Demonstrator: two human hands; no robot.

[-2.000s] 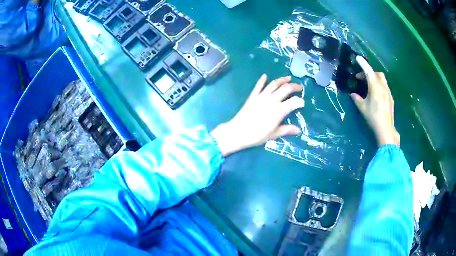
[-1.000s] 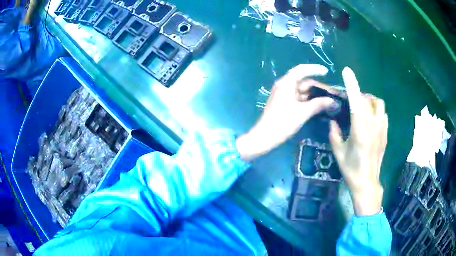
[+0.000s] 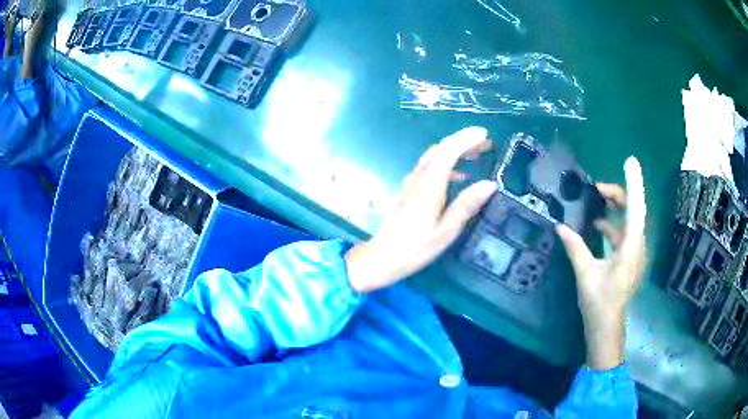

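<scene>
An open dark camera housing (image 3: 494,250) lies on the green bench in front of me, its window half nearer me and its round-hole half farther away. A flat dark cover with round holes (image 3: 584,202) is tilted over the right side of the far half, slightly blurred. My right hand (image 3: 611,245) holds this cover by its right side between thumb and fingers, with the index finger raised. My left hand (image 3: 422,217) is at the housing's left side, fingers apart, thumb tip close to its edge. I cannot tell whether the thumb touches it.
A row of open housings (image 3: 238,69) lies at the back left. Clear plastic bags (image 3: 492,86) lie beyond my hands. A white crumpled cloth (image 3: 709,127) and more housings (image 3: 713,262) are at the right. A blue bin (image 3: 70,270) of wrapped parts stands left, near another person's sleeve (image 3: 37,110).
The view has shifted towards the near housing. My right hand took a dark cover from the pile and brought it over this housing. My left hand has moved to the housing's left side and opened.
</scene>
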